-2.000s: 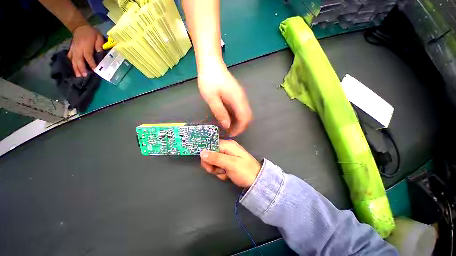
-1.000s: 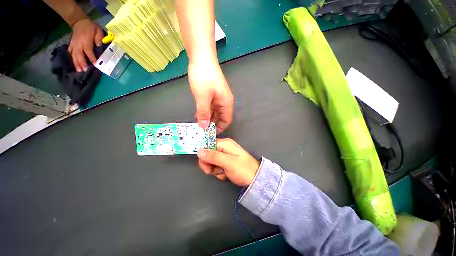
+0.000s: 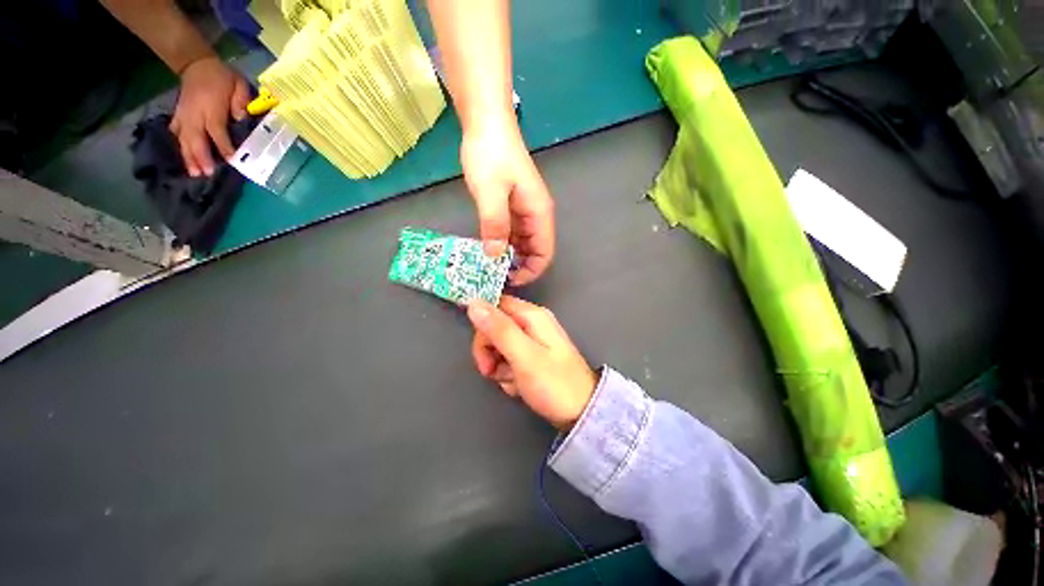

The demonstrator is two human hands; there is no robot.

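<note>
A green circuit board (image 3: 452,266) with many silvery joints is held above the dark belt (image 3: 286,401), tilted down to the right. My right hand (image 3: 529,355), bare, in a blue denim sleeve, comes from the lower right. Its thumb and fingers pinch the board's lower right corner. Another person's bare hand (image 3: 509,200) reaches in from the top, with its thumb on the board's right end. The fingers behind the board are partly hidden. My left hand is not in view.
A yellow-green wrapped bar (image 3: 773,286) lies across the belt. Beyond it are a white case (image 3: 847,232) and black cord (image 3: 904,343). A pale cup (image 3: 944,547) stands lower right. Pale yellow sheets (image 3: 355,97), a dark cloth (image 3: 183,189) and a person's other hand (image 3: 210,115) are across the belt.
The board has moved up and right and gone from level to tilted. The other person's hand has come onto its right end. My right hand's fingers have shifted slightly up with it.
</note>
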